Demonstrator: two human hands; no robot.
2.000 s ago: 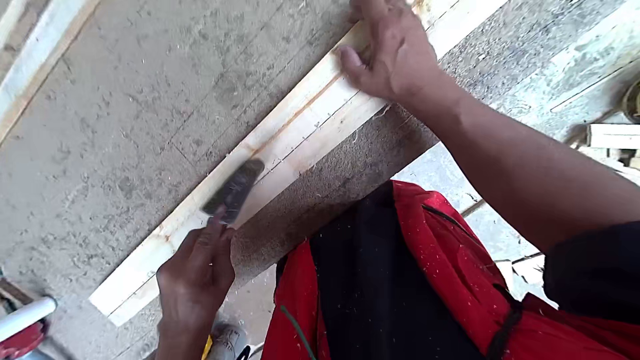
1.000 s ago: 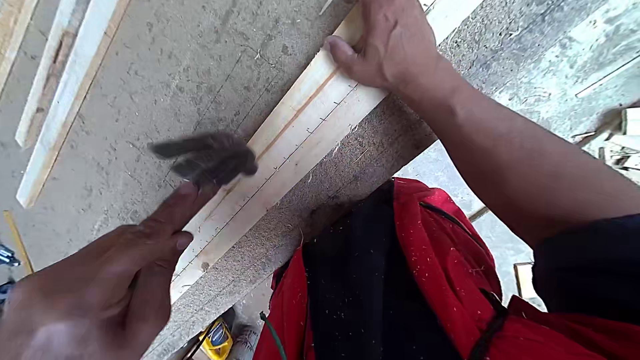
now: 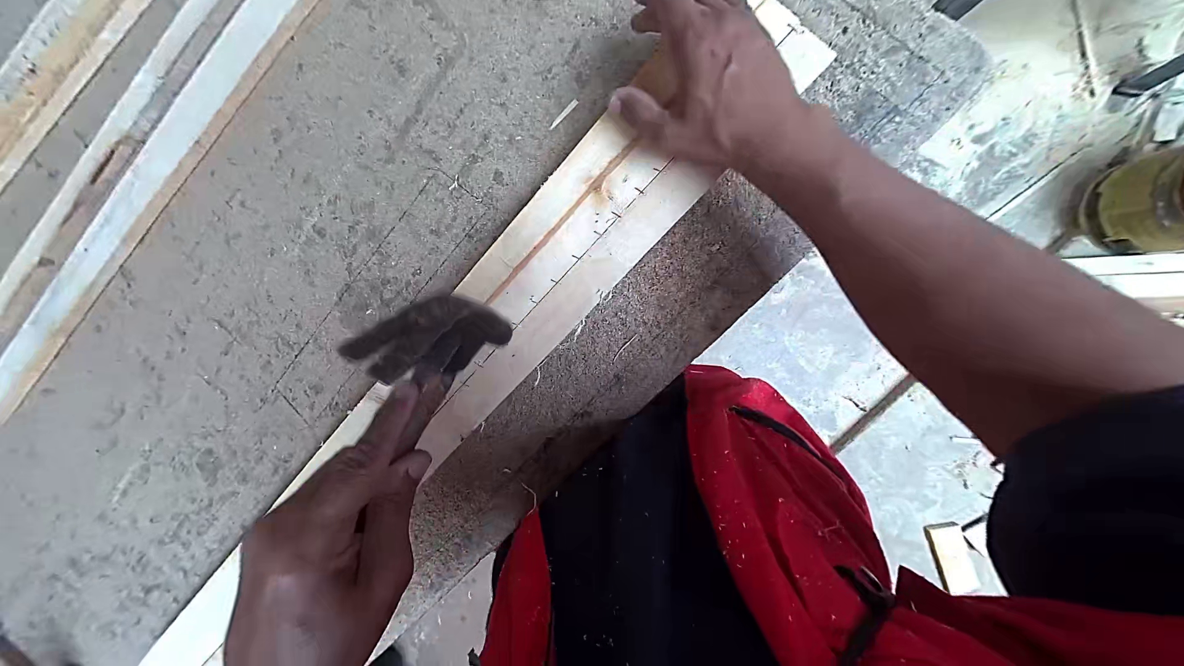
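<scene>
A claw hammer [image 3: 430, 340], its head blurred, is held by the handle in my left hand [image 3: 328, 546]. The hammer head is over the far edge of a pale wooden board [image 3: 592, 240]; whether it touches the wood I cannot tell. The board runs diagonally and bears a pencil line with short cross marks and a brown streak in the grain. Toward the board's upper right end, my right hand [image 3: 717, 88] lies over it palm down, thumb at the far edge and fingers spread. My left palm hides the hammer's grip.
Under the board is a worn, dusty work surface [image 3: 277, 259] with wood shavings. More wooden strips [image 3: 157, 194] lie at the upper left. A yellowish round object [image 3: 1142, 202] stands at the right edge, and a wood offcut [image 3: 953, 558] lies at the lower right. Red and dark clothing fills the bottom.
Two seconds ago the hammer head was over the board's lower part; since then my left hand has moved with it. My right hand remains over the board. The view has shifted somewhat.
</scene>
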